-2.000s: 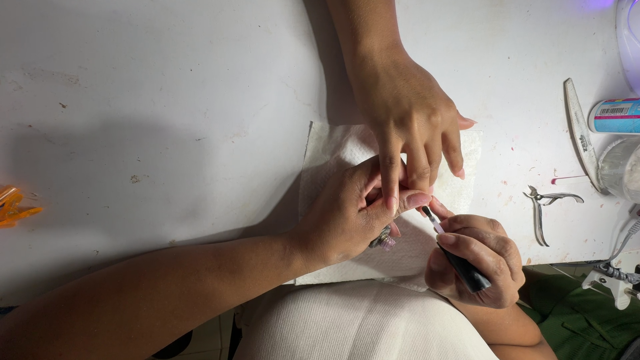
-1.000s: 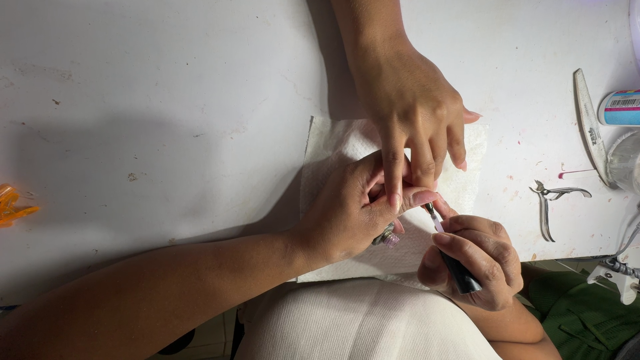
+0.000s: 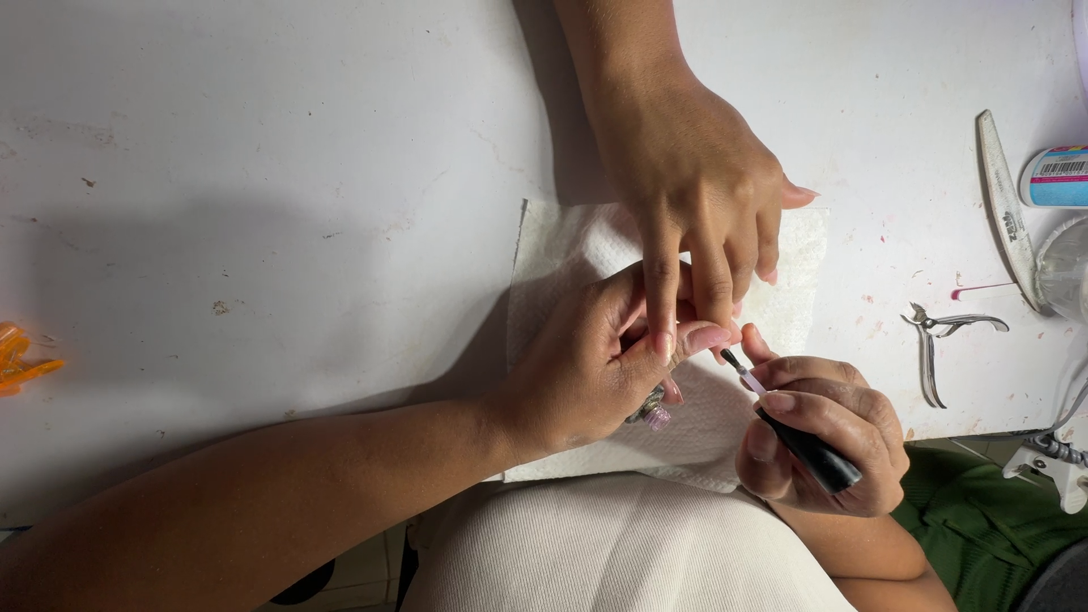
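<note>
My left hand (image 3: 586, 365) grips a finger of another person's hand (image 3: 697, 161), which reaches in from the top. Below my left palm an open nail polish bottle (image 3: 652, 410) pokes out, its threaded neck showing and most of its body hidden by my fingers. My right hand (image 3: 833, 425) holds the black cap of a nail polish brush (image 3: 807, 450). The brush tip lies close to the held fingertip; whether it touches the nail I cannot tell. Both hands are above a white paper towel (image 3: 544, 255) on the white table.
Metal cuticle nippers (image 3: 928, 357), a nail file (image 3: 1003, 204), a blue and white container (image 3: 1058, 177) and a clear plastic vessel (image 3: 1064, 268) are at the right. A thin stick with a pink tip (image 3: 957, 294) lies near the file. Orange plastic clips (image 3: 21, 359) sit far left.
My right hand and the brush have shifted slightly relative to the held finger. My left hand keeps its hold on the other person's finger.
</note>
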